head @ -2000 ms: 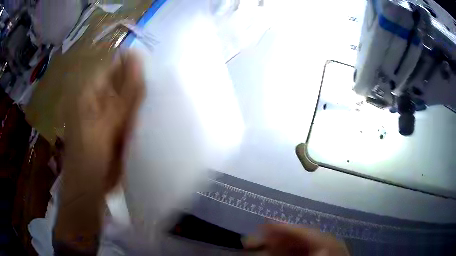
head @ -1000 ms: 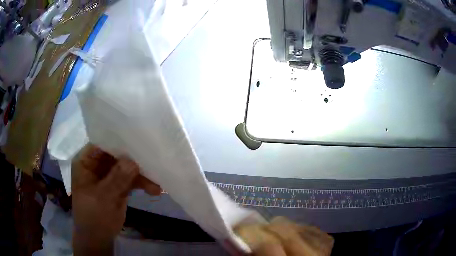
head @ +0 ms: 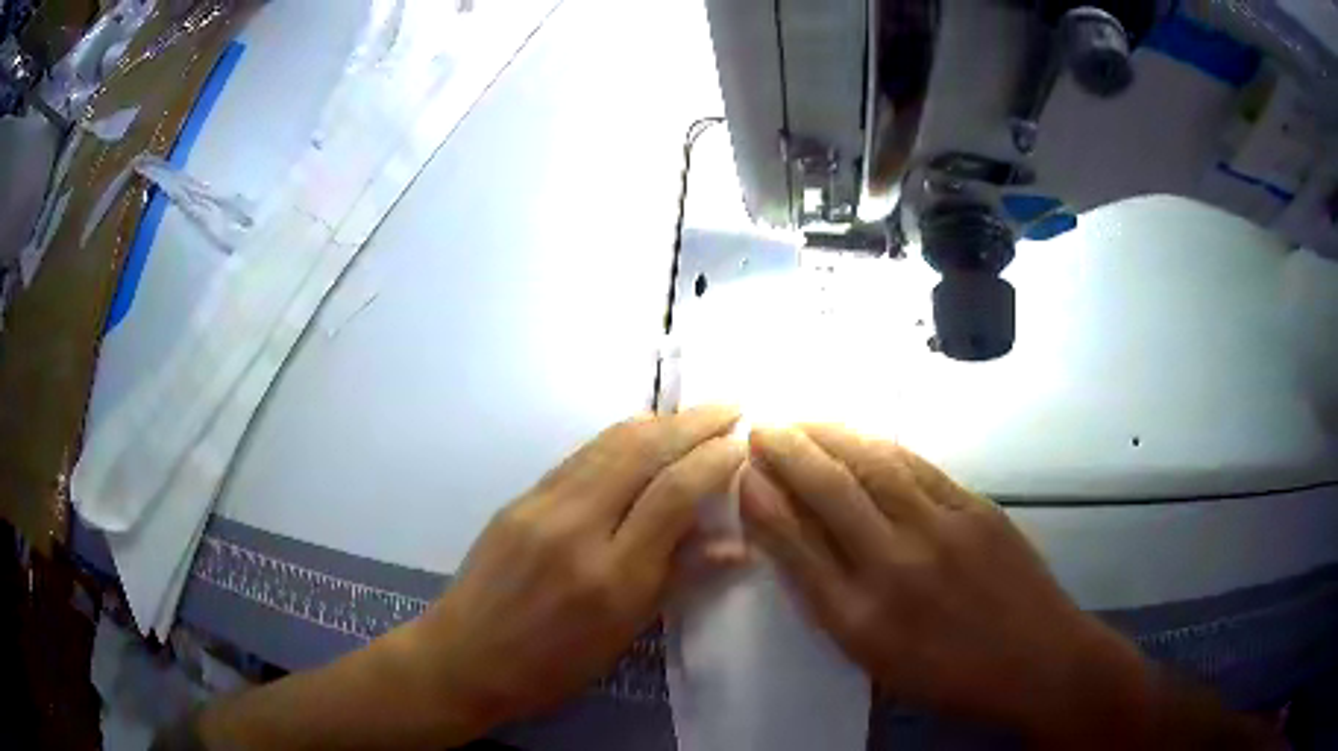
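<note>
A white fabric strip (head: 770,668) runs from the table's front edge up over the bed plate towards the presser foot (head: 834,232); its far end is lost in glare. My left hand (head: 609,536) grips the strip's near part from the left. My right hand (head: 888,558) grips it from the right, with the fingertips of both hands almost touching. The fingers hide part of the strip. The sewing machine head (head: 939,103) stands just beyond my hands, with a dark ribbed knob (head: 971,316) at its front.
Long white sewn strips (head: 257,345) lie on the table at left. A thin fabric scrap (head: 198,198) lies by the blue tape (head: 176,184). Brown board (head: 59,345) is at the far left. A grey ruler (head: 308,587) follows the front edge.
The white strip has moved from the left front onto the machine bed. Both hands have moved forward and together below the presser foot. The view has shifted, showing more of the strips at left.
</note>
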